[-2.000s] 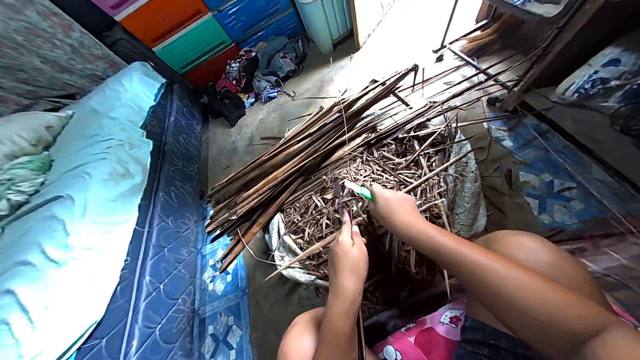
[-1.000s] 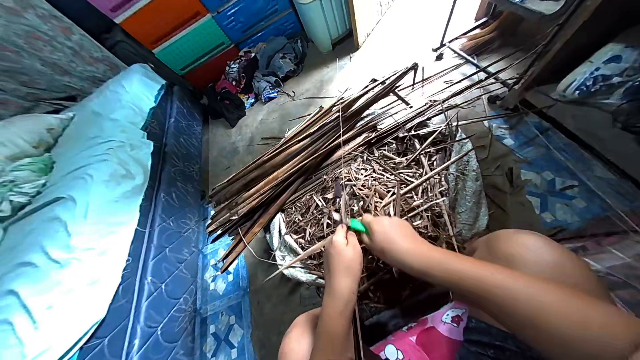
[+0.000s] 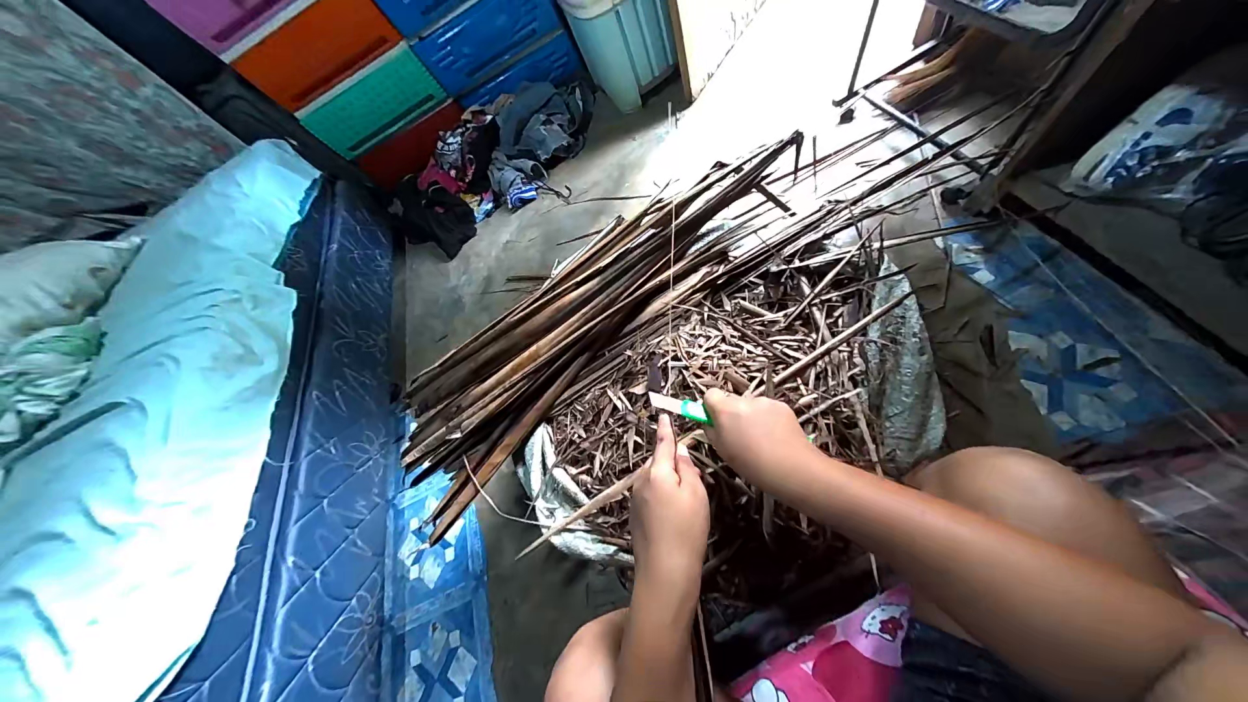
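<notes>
My right hand [image 3: 756,434] is closed around a green-handled knife [image 3: 682,408], its short pale blade pointing left. Just below the blade, my left hand [image 3: 671,492] pinches a thin, dark-tipped strip [image 3: 654,378]; a slender midrib runs upward from this spot, and a strand hangs below the hand along the forearm. Beneath both hands lies a heap of short dry leaf scraps [image 3: 741,341] on a whitish woven sack [image 3: 907,361]. Long dried palm fronds or stalks [image 3: 575,341] lie in a bundle across the heap's far left side.
A blue mattress [image 3: 322,409] with a pale sheet runs along the left. Clothes [image 3: 497,146] are piled on the floor before coloured plastic drawers [image 3: 317,58]. A metal-legged stand [image 3: 926,127] and a plastic bag [image 3: 1160,146] are at the right.
The knife was at the left fingertips a second ago; now its blade shows just above them, with the right hand slightly farther from the left. The bundle and heap look unchanged.
</notes>
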